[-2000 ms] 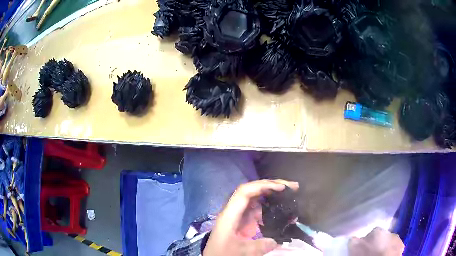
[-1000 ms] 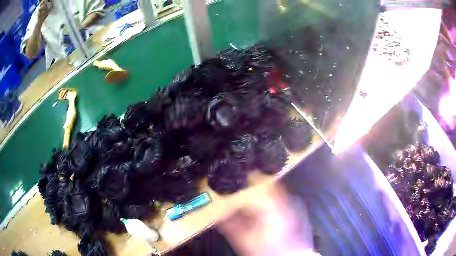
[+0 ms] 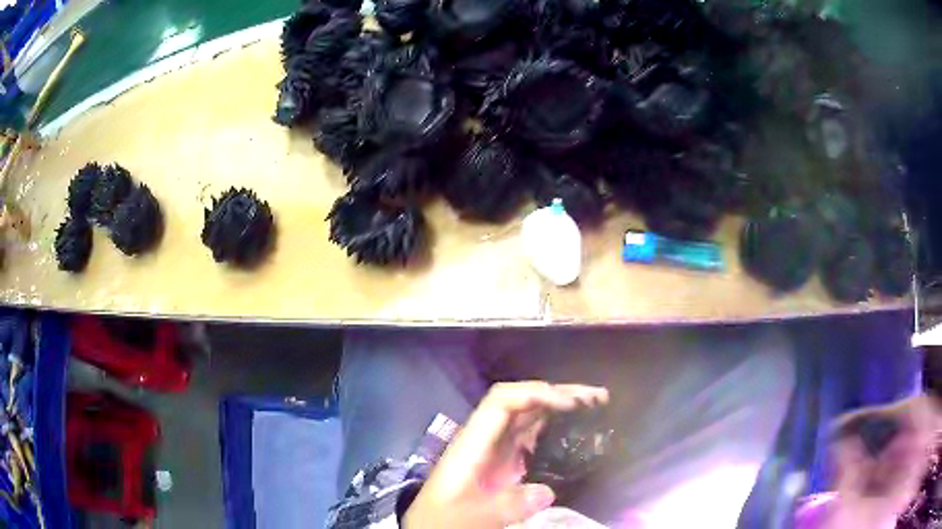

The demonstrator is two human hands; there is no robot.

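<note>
My left hand (image 3: 480, 465) is over my lap and holds a black spiky hair piece (image 3: 570, 444) between thumb and fingers. My right hand (image 3: 897, 460) is blurred at the far right edge, apart from the left. A dark patch shows between its fingers; I cannot tell whether it is a held part. The white glue bottle (image 3: 555, 244) with its teal nozzle lies near the table's front edge. A large heap of black hair pieces (image 3: 553, 103) is behind it, some with hollow undersides showing.
A small blue packet (image 3: 672, 251) lies right of the bottle. A single spiky piece (image 3: 239, 227) and a small cluster (image 3: 129, 219) lie left on the tan worktop (image 3: 300, 294). Red stools (image 3: 112, 455) and a blue-rimmed tray (image 3: 237, 465) are below. A green belt (image 3: 134, 52) runs behind.
The glue bottle, at my right hand two seconds ago, now lies on the worktop. The view swung towards the heap and right-hand tub, then back. My right hand is now farther right.
</note>
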